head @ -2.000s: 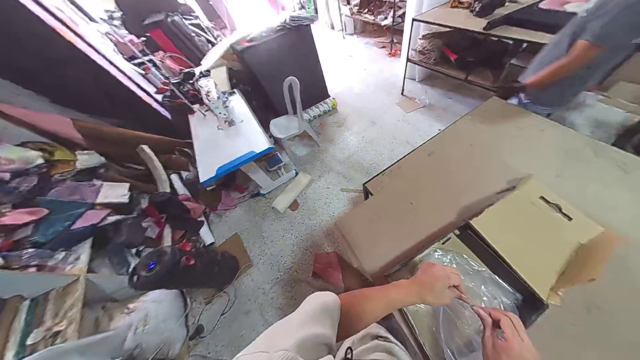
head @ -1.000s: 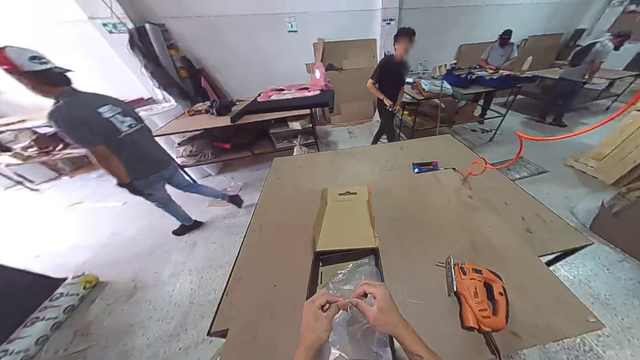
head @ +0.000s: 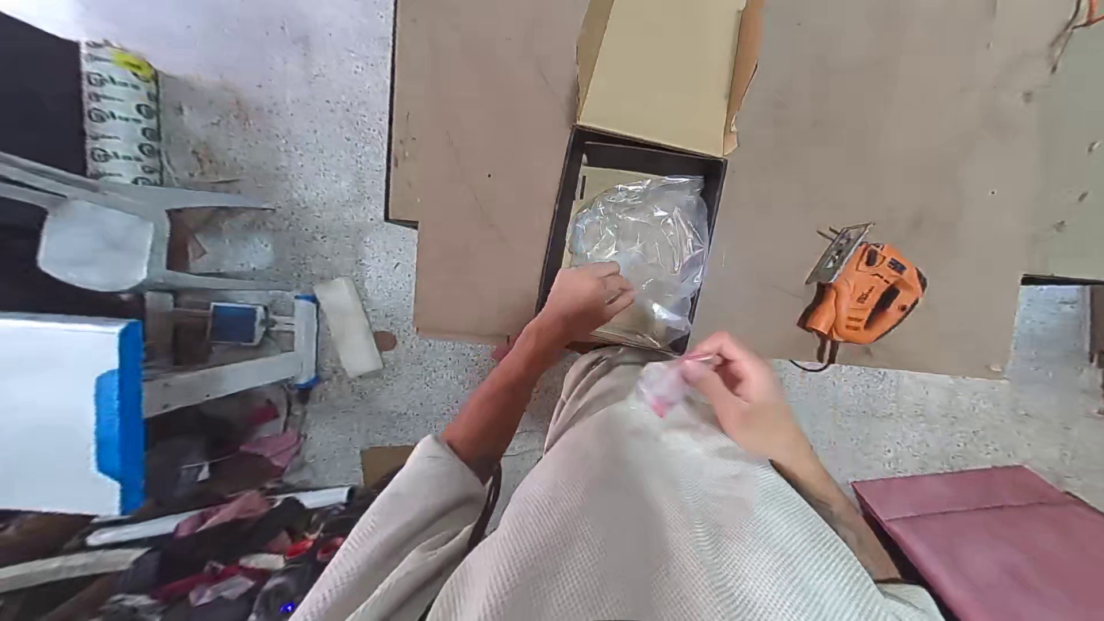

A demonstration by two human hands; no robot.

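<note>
A cardboard box (head: 563, 203) with dark walls lies on the table, its tan lid (head: 660, 73) folded back. Clear plastic bagging (head: 647, 241) fills much of it. My left hand (head: 591, 297) is over the box's near left part, fingers curled at the plastic; whether they grip it cannot be told. Beyond the near right corner, my right hand (head: 733, 379) pinches a small clear plastic bag (head: 664, 386) with something pink or red in it, held close to my shirt.
An orange jigsaw (head: 871, 293) lies on the brown-topped table (head: 492, 172), right of the box. At left are a white plastic chair (head: 99, 246), a white table with a blue edge (head: 65, 414) and heaped fabric scraps (head: 250, 552). A dark pink panel (head: 992, 535) is at lower right.
My hands were together over the plastic in the box; now they are apart, the right one nearer my body with a small bag. The view has tilted down sharply.
</note>
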